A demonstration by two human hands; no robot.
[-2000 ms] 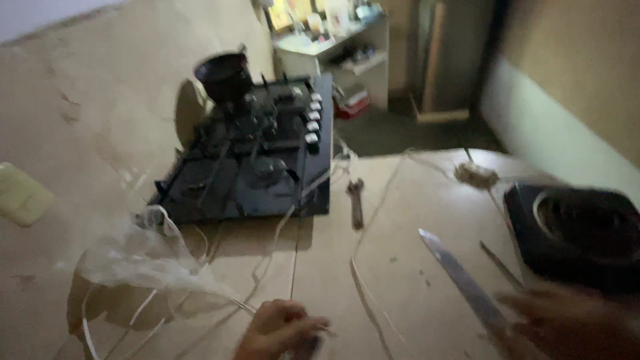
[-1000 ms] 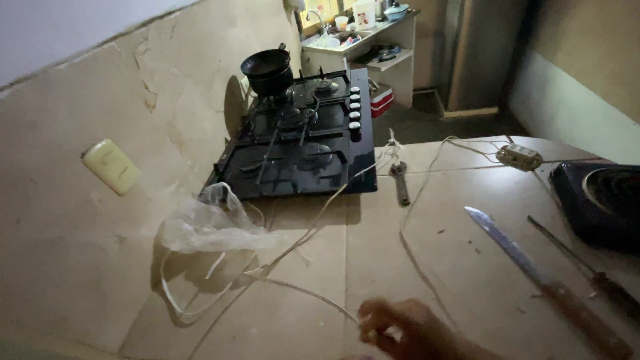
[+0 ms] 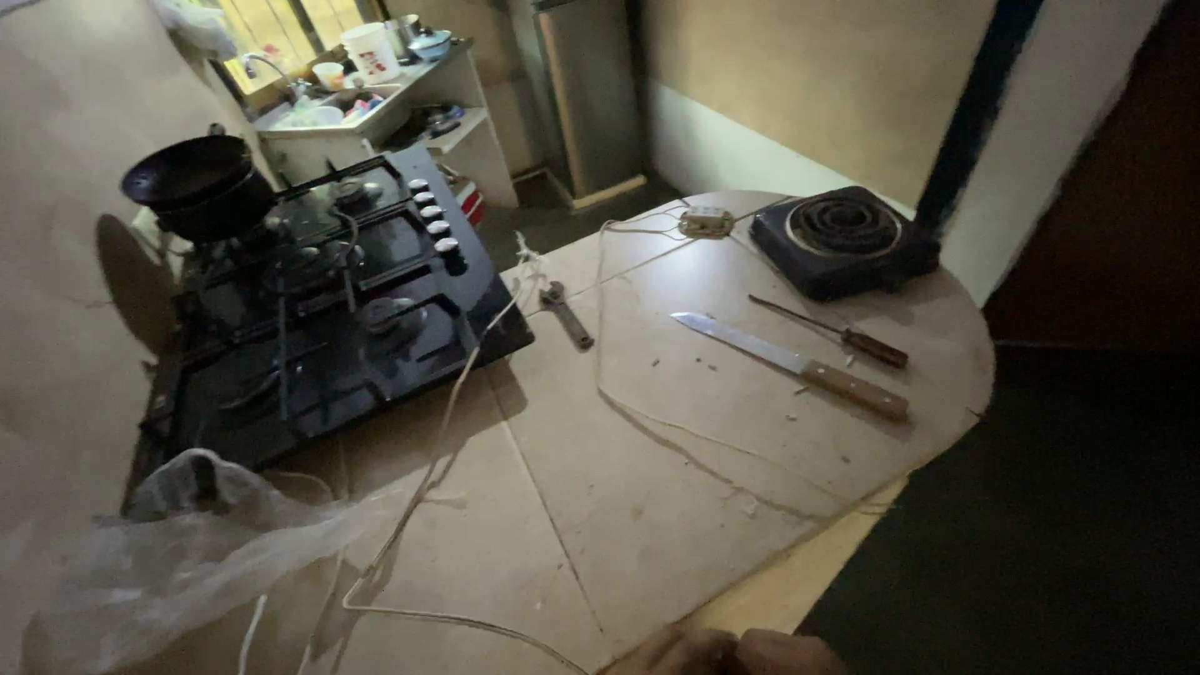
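Observation:
At the bottom edge, my left hand (image 3: 670, 653) and my right hand (image 3: 787, 653) show close together, mostly cut off. What they hold is hidden. A thin pale electrical cable (image 3: 441, 616) runs toward my left hand from beside the black gas cooktop (image 3: 394, 366). Another thin cable (image 3: 694, 433) curves across the tiled counter from the ceramic-looking wiring block (image 3: 706, 222). Beyond my hands lie a wooden-handled knife (image 3: 853, 390), a screwdriver (image 3: 874, 348) and an adjustable wrench (image 3: 566, 317), none of them touched.
A coil electric hot plate (image 3: 830, 239) sits at the counter's far right. Clear plastic film (image 3: 216, 553) lies at the lower left. A black pan (image 3: 202, 187) rests on the cooktop by the wall. The counter's rounded edge (image 3: 989, 375) borders dark floor; a sink (image 3: 361, 112) is farther back.
The view has swung right. Two seconds ago my right hand was near the knife handle; now both hands are close together at the bottom edge. The knife and screwdriver remain on the counter.

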